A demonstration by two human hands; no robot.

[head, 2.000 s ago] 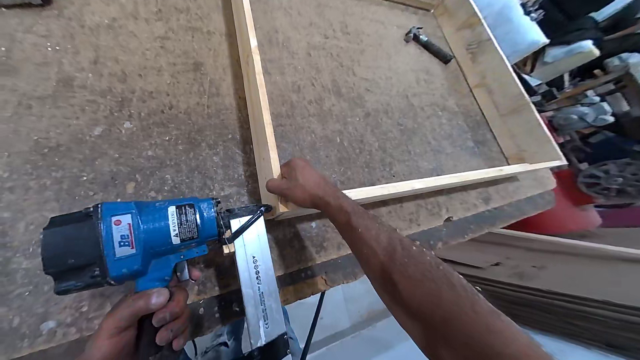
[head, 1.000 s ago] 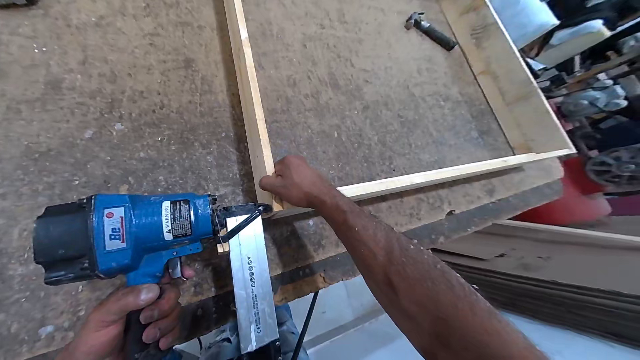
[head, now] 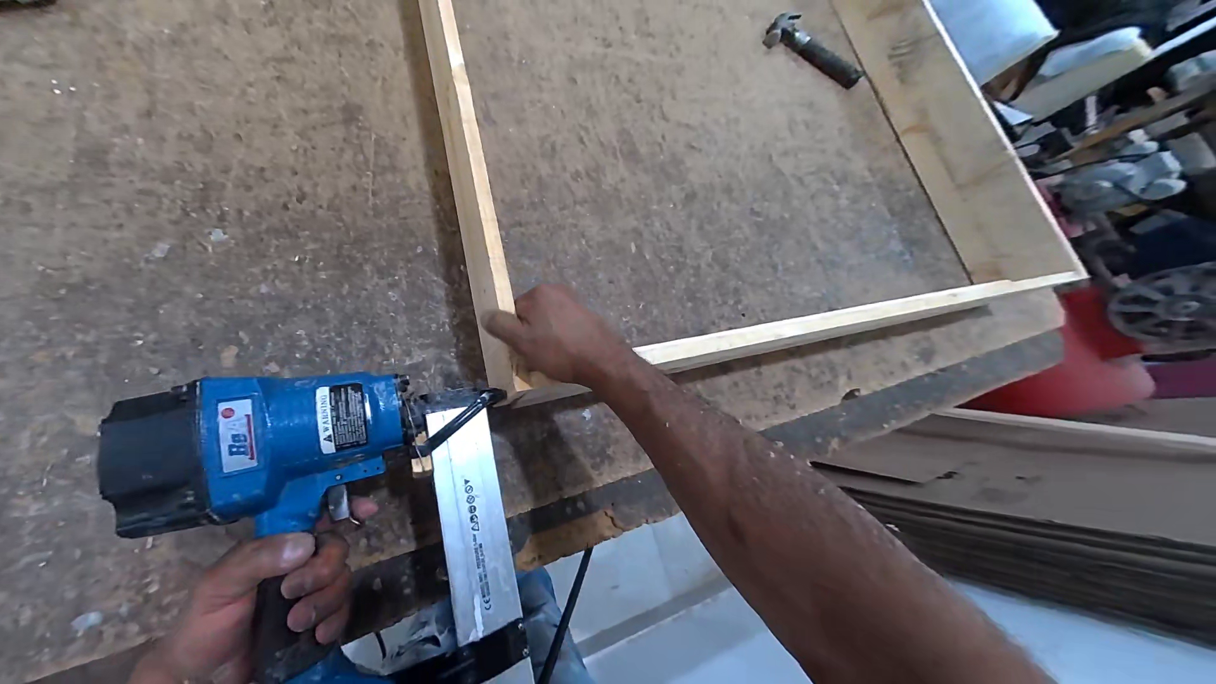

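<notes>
A blue pneumatic nailer [head: 294,437] with a black end cap and a silver magazine lies sideways at the lower left. My left hand [head: 275,589] is wrapped round its grip, with a finger by the trigger. The nailer's nose meets the near left corner of a wooden frame [head: 470,209] made of pale boards. At that corner my right hand [head: 560,332] grips the frame's left board, its thumb over the top edge. The right forearm crosses above the front board [head: 807,328]. Inside the frame, near its far right side, a claw hammer [head: 812,52] lies on the worktable.
The worn worktable [head: 237,237] ends in a chipped near edge. Below it, at the right, are stacked flat sheets [head: 1045,522]. A black hose [head: 567,613] hangs under the edge. A red object [head: 1073,370], a spoked wheel [head: 1168,304] and cluttered materials stand beyond the table.
</notes>
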